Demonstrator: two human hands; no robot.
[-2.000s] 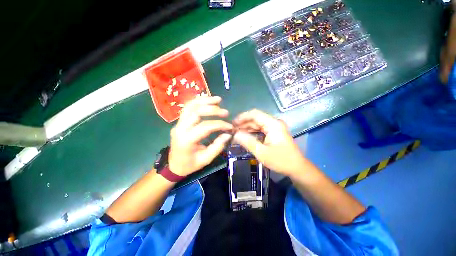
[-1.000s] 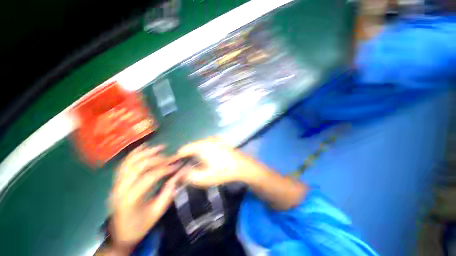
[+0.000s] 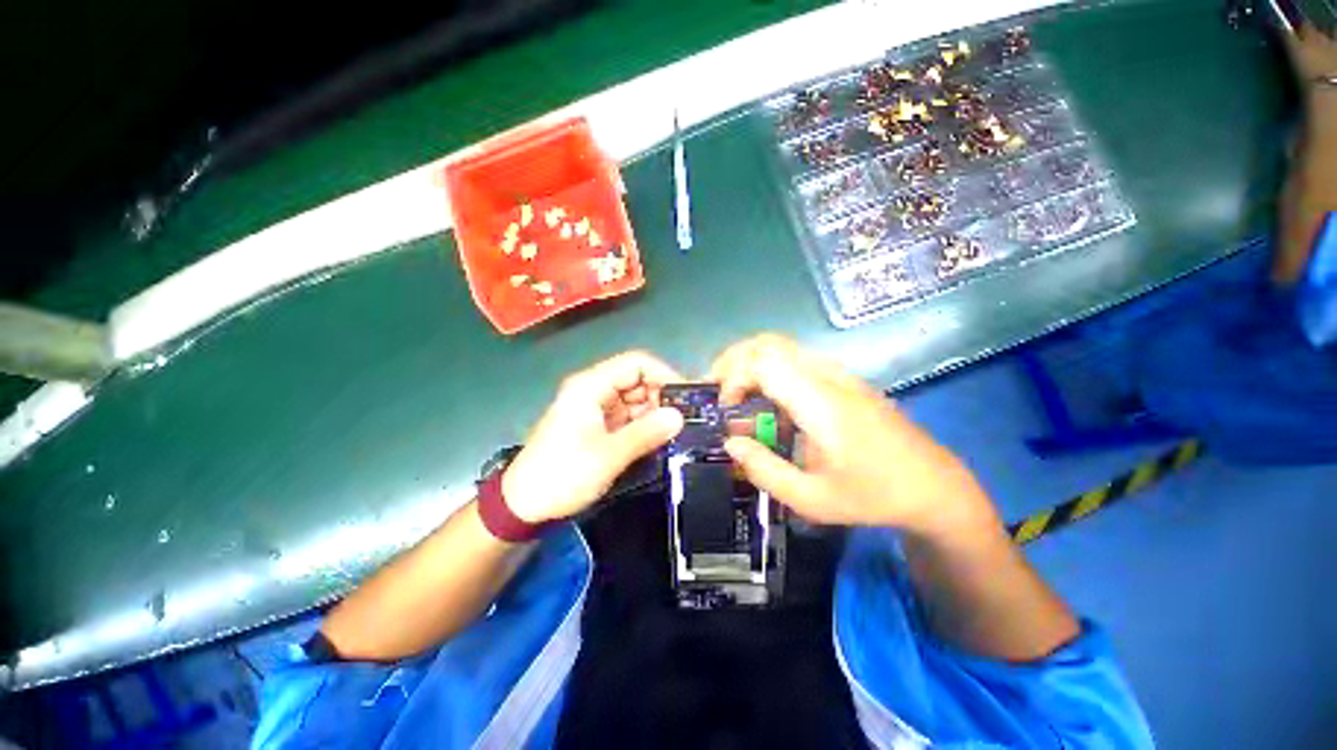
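The open phone body [image 3: 719, 506] is upright over my lap at the bench edge, its upper end between my hands. A dark battery fills its middle, and a small green patch [image 3: 765, 428] shows at its upper right. My left hand [image 3: 594, 447] grips the upper left side, thumb on the upper end. My right hand [image 3: 821, 440] holds the upper right side, its thumb on the inside below the top. Whether a small part is under my fingers cannot be told.
A red bin [image 3: 546, 220] with small pale bits stands on the green bench [image 3: 352, 366]. Tweezers or a stick [image 3: 682, 191] lie beside it. A clear tray [image 3: 953, 176] of dark and coppery parts is further right. A white rail [image 3: 293, 271] runs behind. Another person's arm [image 3: 1305, 176] is at the right edge.
The view swung aside and came back. My hands have parted from over the phone's top to grip its two sides, and the upper end with the green patch now shows.
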